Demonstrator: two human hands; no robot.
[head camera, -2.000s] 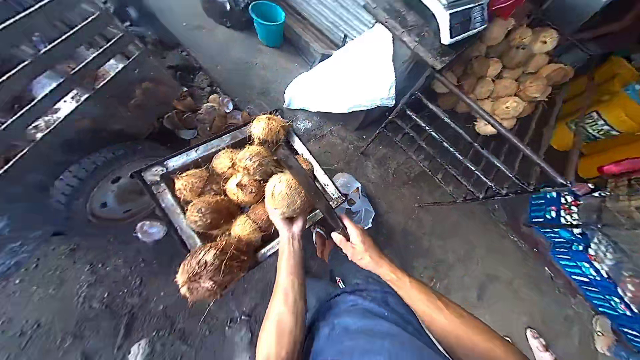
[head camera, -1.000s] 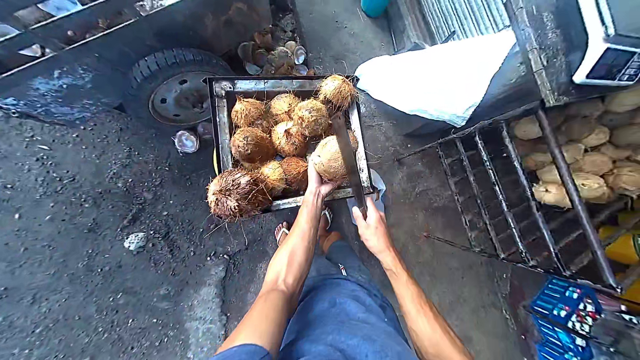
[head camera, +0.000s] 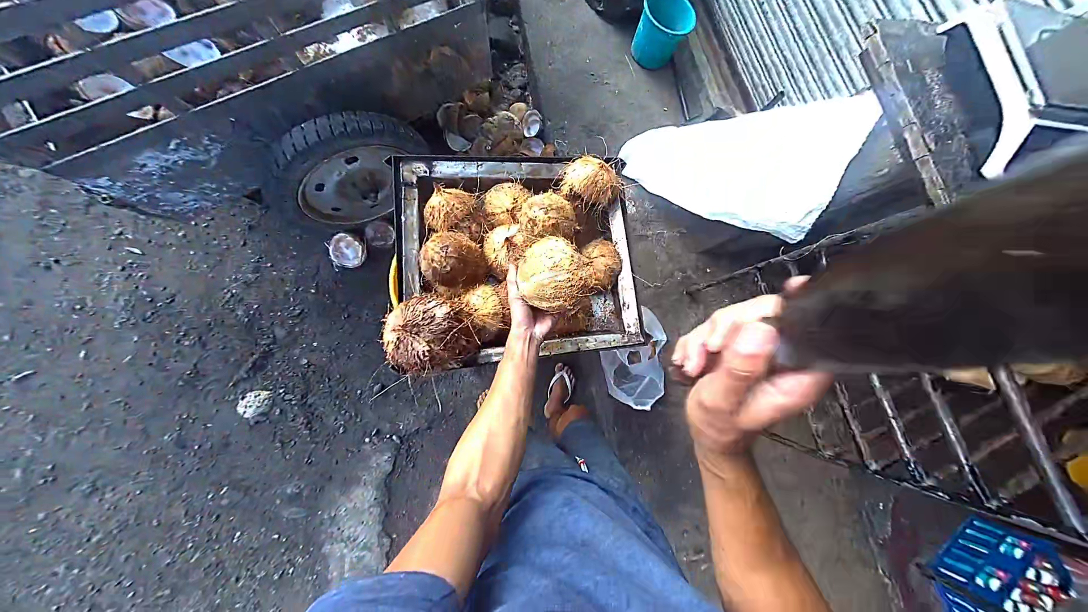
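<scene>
My left hand (head camera: 529, 316) grips a pale husked coconut (head camera: 552, 274) from below, over a metal-edged tray (head camera: 633, 297) of coconuts. My right hand (head camera: 744, 370) is raised at the right, closed around the handle of a large machete (head camera: 943, 280). The wide dark blade, blurred, points right and up, away from the coconuts. Several brown, fibrous coconuts (head camera: 450, 259) lie in the tray. A shaggier coconut (head camera: 427, 333) rests at its near left corner, and another coconut (head camera: 590, 182) at its far right corner.
A wheel (head camera: 348, 183) and a slatted cart (head camera: 255, 93) with shells stand at the left. Halved shells (head camera: 501, 132) lie behind the tray. A white sack (head camera: 756, 166), a metal grille (head camera: 952, 425), a teal bucket (head camera: 661, 34), a plastic bag (head camera: 637, 365) and a blue crate (head camera: 999, 565) are around.
My right hand has lifted the machete up and to the right, away from the coconut, where the blade was one second ago. My left hand still holds the pale coconut over the tray.
</scene>
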